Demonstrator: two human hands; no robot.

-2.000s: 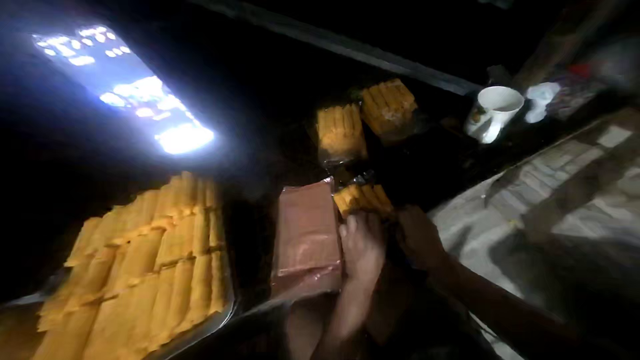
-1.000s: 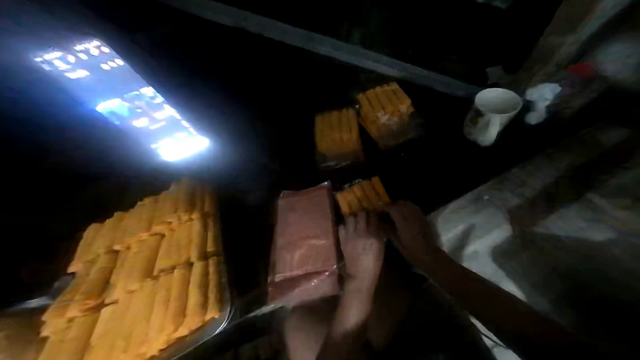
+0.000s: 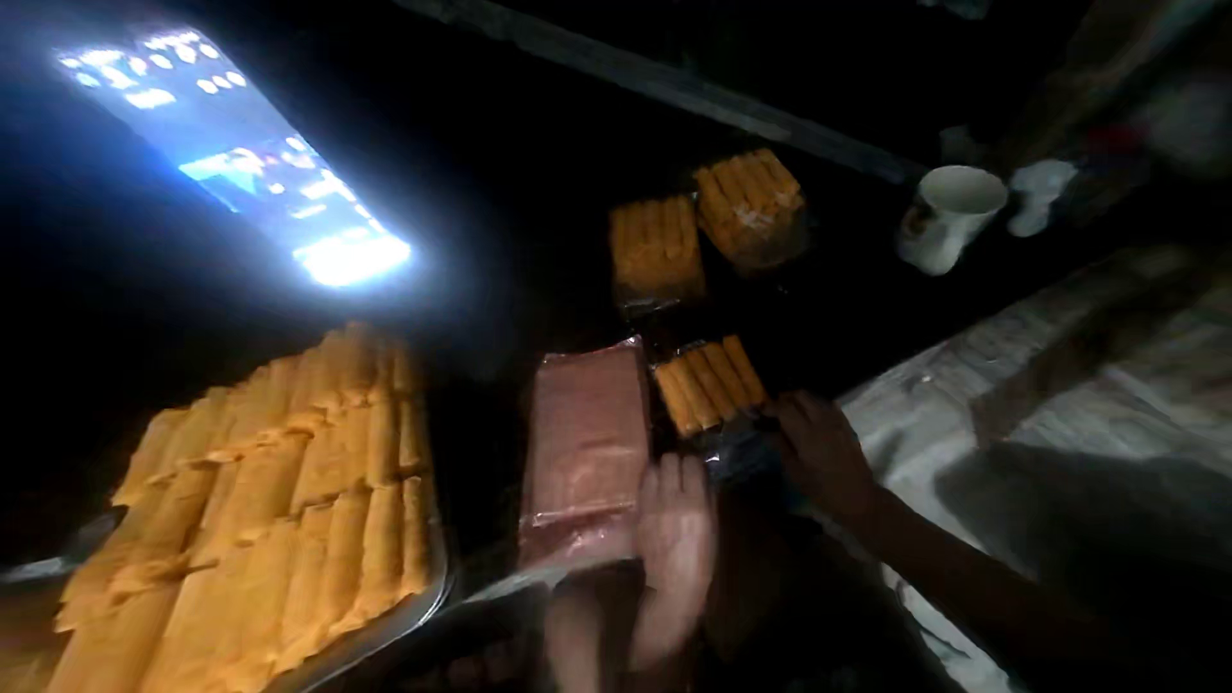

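A small clear plastic pack of yellow-orange rolls (image 3: 710, 385) lies at the centre right. My right hand (image 3: 820, 452) is at its lower right corner, fingers at the film. My left hand (image 3: 677, 525) rests just below the pack, along the right edge of a pinkish plastic-wrapped stack (image 3: 589, 438); whether it grips anything cannot be told. Two more packs of rolls, one (image 3: 657, 252) beside the other (image 3: 751, 207), lie farther back. At the lower left, many unwrapped rolls (image 3: 279, 500) are piled on a metal tray (image 3: 423, 604).
A bright lit panel (image 3: 250, 164), perhaps a phone screen, glows at the upper left. A white mug (image 3: 953, 217) stands at the right, with a crumpled white thing (image 3: 1041, 197) beside it. Pale, creased sheeting (image 3: 1088, 385) covers the right side. Most surroundings are dark.
My left hand has moved down a little from the small pack, leaving more of its rolls in view. My right hand stays at the pack's right side.
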